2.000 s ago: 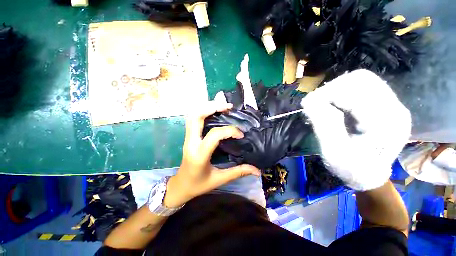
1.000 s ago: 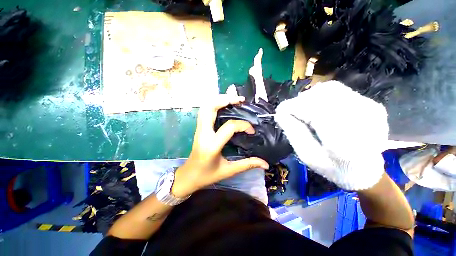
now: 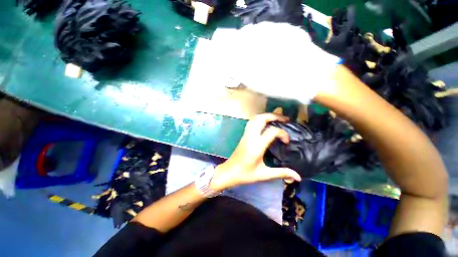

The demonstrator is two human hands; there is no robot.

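Note:
My bare left hand [image 3: 256, 150] holds a black spiky piece [image 3: 311, 148] at the bench's front edge, its fingers on top and the thumb along its lower side. My right hand, in a white fuzzy glove [image 3: 281, 60], is over the cardboard mat [image 3: 216, 95] and covers much of it. The gloved fingers are washed out by glare, so I cannot tell what they hold; no stick shows. A small part of the whitish dish [image 3: 233, 84] may show beside the glove.
A round black tuft [image 3: 95, 35] with a beige block stands at the back left. The pile of black pieces [image 3: 402, 85] with tan ends lies at the right. Below the bench are a blue stool [image 3: 65, 153] and more black pieces [image 3: 134, 183] at the left, with blue crates at the right.
My gloved hand has moved from the black piece up and left over the mat. The left hand still holds the piece. The view has turned and shifted left.

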